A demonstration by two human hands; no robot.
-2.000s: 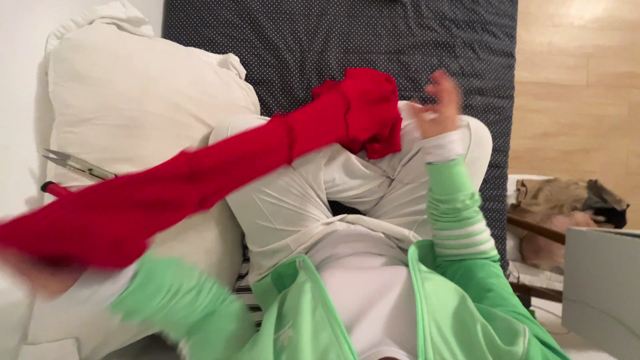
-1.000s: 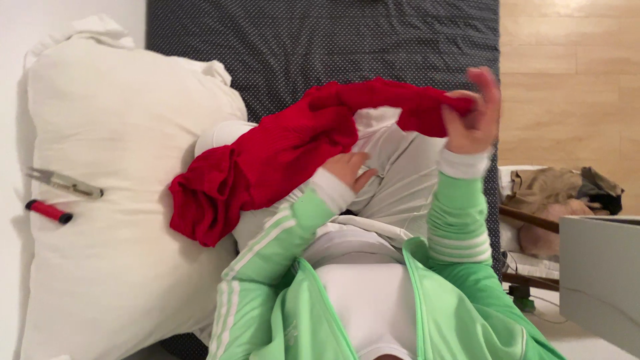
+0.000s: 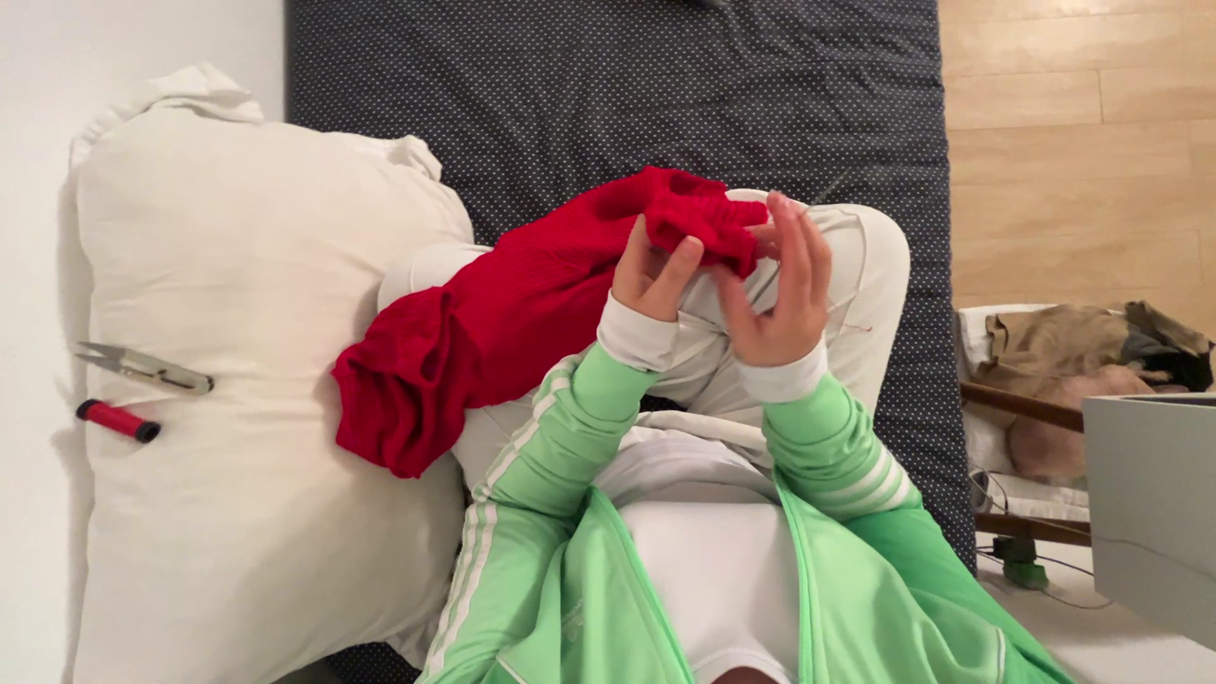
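Observation:
A red knitted garment lies across my lap, its bunched ribbed end raised between my hands. My left hand pinches that end from the left side, thumb and fingers on the knit. My right hand is at the other side of the ribbed end, fingers spread upward, with the thumb and a fingertip at the fabric. Whether it holds a needle or thread is too small to tell. Thread snips and a spool of red thread rest on the white pillow to the left.
I sit cross-legged on a dark dotted bed cover. At the right, beyond the bed edge, are a wood floor, a brown cloth heap, a wooden bar, cables and a grey box.
The garment was stretched far left two seconds ago and now lies on my lap. My right hand has come down and inward since one second ago, and my left hand has moved up to the ribbed end.

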